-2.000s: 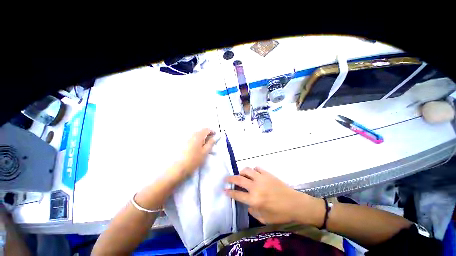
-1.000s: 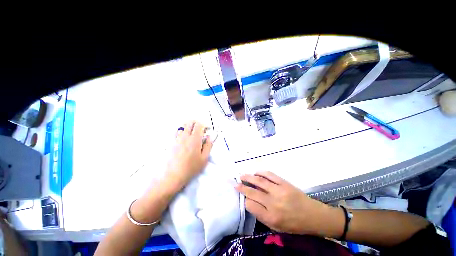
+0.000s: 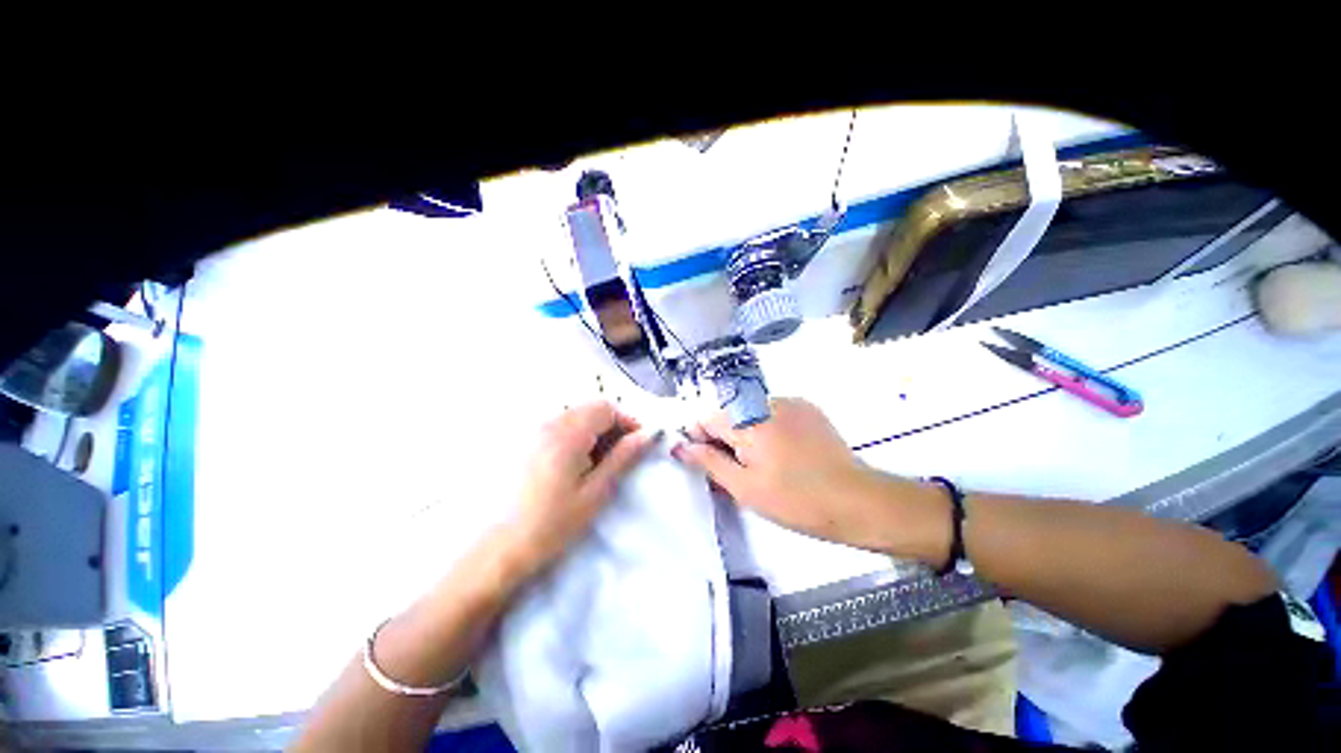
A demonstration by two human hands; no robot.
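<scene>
The white fabric piece [image 3: 610,618] lies from the needle area down over the table's front edge, with a dark navy edge [image 3: 755,625] along its right side. My left hand [image 3: 581,471] grips its upper left part. My right hand [image 3: 780,464] pinches its upper right edge, close to my left fingertips. Both hands are just in front of the presser foot area [image 3: 680,386], whose details are hard to make out. The grey ribbed block [image 3: 744,397] stands over my right fingers.
Tension assembly [image 3: 765,287] and glossy guard [image 3: 618,302] stand behind the hands. Pink and blue snips [image 3: 1066,372], a strapped gold-brown object [image 3: 1059,243] and a pale rounded object [image 3: 1302,297] are at right. A measuring strip [image 3: 882,600] runs along the front edge.
My right hand has moved up and left along the fabric to beside my left hand at the needle area. The fabric has shifted with more of its dark edge showing. The camera view has shifted.
</scene>
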